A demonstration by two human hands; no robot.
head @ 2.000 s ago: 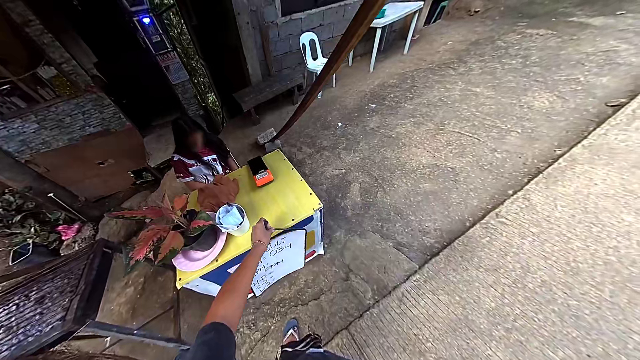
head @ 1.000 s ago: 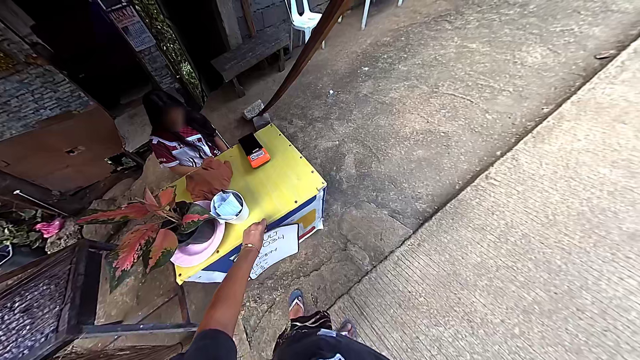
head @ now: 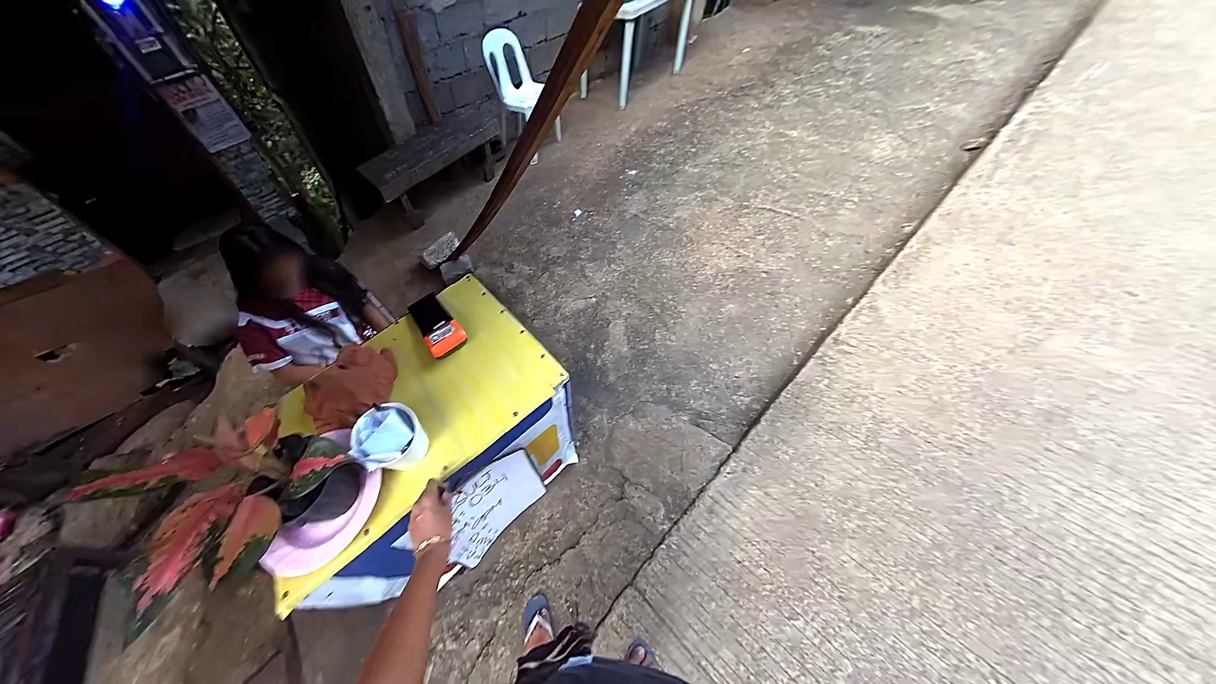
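Note:
My left hand (head: pixel 432 516), with a bracelet at the wrist, is at the near edge of the yellow-topped table (head: pixel 494 347), beside the upper left corner of a white sheet or board (head: pixel 499 513) with handwriting. Its fingers look bent; whether they grip the sheet or something small is unclear. The sheet lies against the table's blue and white side. On the tabletop are a white tub (head: pixel 410 446) with light blue contents, a brown cloth or leaf-like piece (head: pixel 351 388), a black and orange device (head: pixel 443 334) and a pink dish (head: pixel 318 548) under a potted plant. My right hand is out of view.
A person (head: pixel 294 328) sits at the table's far side. Red-leaved foliage (head: pixel 185 470) spreads at its left end. Behind are a wooden bench (head: pixel 432 152), a white plastic chair (head: pixel 518 81) and a slanting wooden post (head: pixel 541 123). My sandalled feet stand on the concrete.
My left hand stays near the table's front edge by the sheet. The view has shifted and tilted. The tub, device and plant keep their places on the table.

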